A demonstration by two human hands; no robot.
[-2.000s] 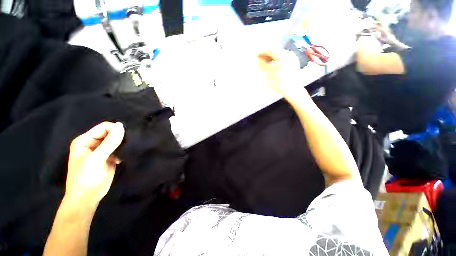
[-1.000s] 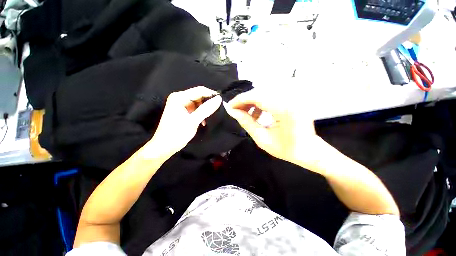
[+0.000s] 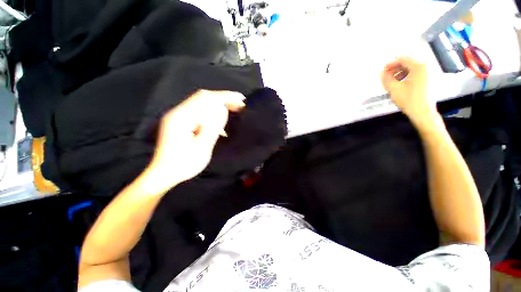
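Note:
A large black garment (image 3: pixel 108 125) lies heaped over the left of the white machine table and hangs over its front edge. A rounded flap (image 3: pixel 265 122) with a ribbed or jagged edge shows at its right end. My left hand (image 3: pixel 191 134) is over the garment, fingers bent and fingertips near the flap; whether it grips cloth is unclear. My right hand (image 3: pixel 407 85) is off the garment, above the right part of the table, fingers curled; whether it holds something small is unclear. The presser foot and needle area (image 3: pixel 250 23) is at the top, behind the garment.
Scissors with red-orange handles (image 3: pixel 477 61) lie at the table's right end beside a dark case (image 3: pixel 447 52). A yellow-brown patch (image 3: pixel 41 165) is on the left table edge. More black cloth (image 3: pixel 365 171) lies below the table's front edge. A blue rim (image 3: pixel 80 210) shows at lower left.
My hands were together at the garment edge a second ago. My right hand has moved away to the right; my left stays over the cloth. The flap is now spread rounder.

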